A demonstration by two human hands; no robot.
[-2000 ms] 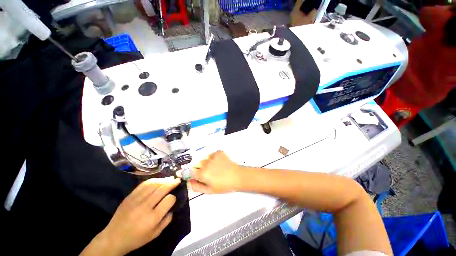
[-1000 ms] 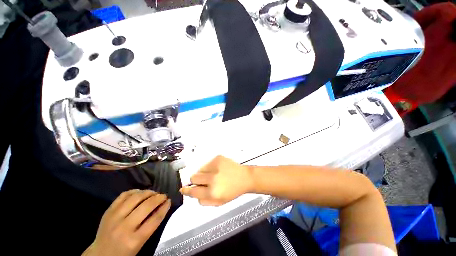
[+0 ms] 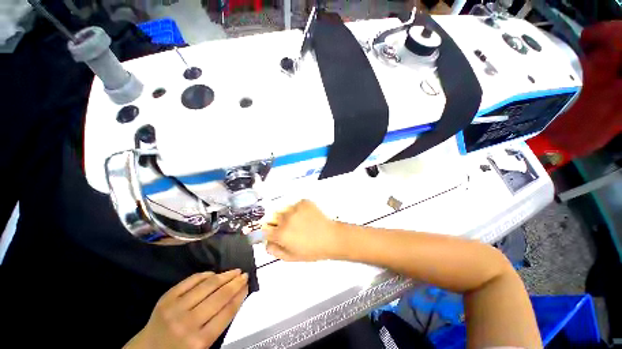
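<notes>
The black garment point(image 3: 61, 272) is heaped left of the machine, and its edge lies under the needle area point(image 3: 239, 217). My left hand point(image 3: 194, 308) lies flat with fingers together on the garment, just in front of the needle area. My right hand point(image 3: 300, 233) is curled at the garment's right edge, beside the presser foot; its fingertips are partly hidden, so I cannot tell whether they grip the cloth. The white machine head point(image 3: 286, 102) stands behind both hands. The needle tip is too small to make out.
Two black bands point(image 3: 354, 95) hang over the machine arm. A small brown tab point(image 3: 394, 203) lies on the machine bed point(image 3: 327, 286). A blue crate point(image 3: 569, 317) is on the floor at right. A person in red point(image 3: 593, 102) is at the right edge.
My right hand has moved from the cloth's front right edge back toward the needle area. My left hand has shifted slightly right on the cloth. The camera view has also shifted.
</notes>
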